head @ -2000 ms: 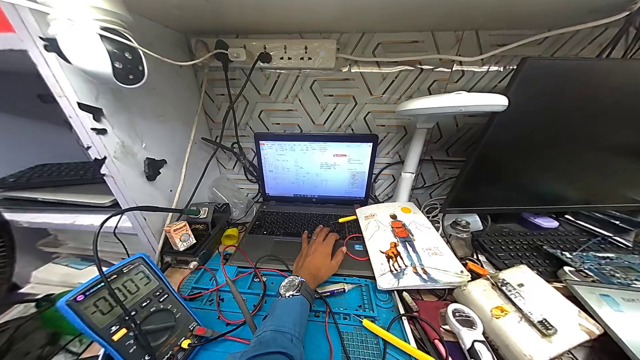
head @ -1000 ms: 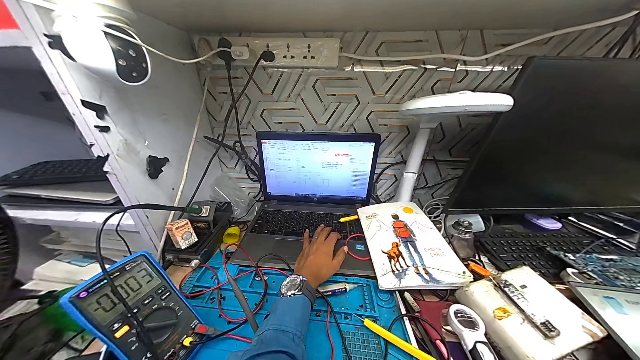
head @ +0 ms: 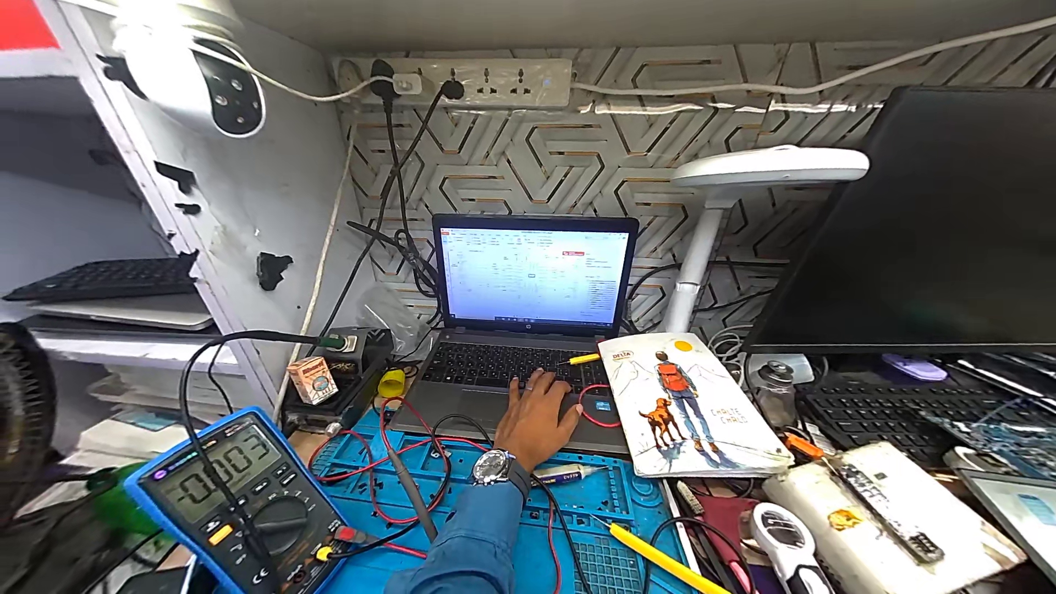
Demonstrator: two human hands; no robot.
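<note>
My left hand (head: 535, 419), with a wristwatch (head: 492, 468) and a blue sleeve, rests palm down on the laptop (head: 470, 405), over the touchpad area and lower keyboard. It holds nothing. The laptop's lit screen (head: 532, 276) shows a document. My right hand is out of view. At the lower left a blue digital multimeter (head: 247, 503) has its display on and leads attached. A blue repair mat (head: 610, 503) lies under my forearm, with red and black leads, a dark probe (head: 414, 495) and a labelled tube (head: 569, 473) on it. A yellow-handled tool (head: 660, 559) lies at its front.
An illustrated notebook (head: 689, 404) overlaps the laptop's right corner. Further right are a glass bottle (head: 776, 394), a keyboard (head: 866, 421), a large dark monitor (head: 924, 223) and a circuit board (head: 1006, 437). A white lamp (head: 691, 264) stands behind. A small box (head: 313, 380) sits left.
</note>
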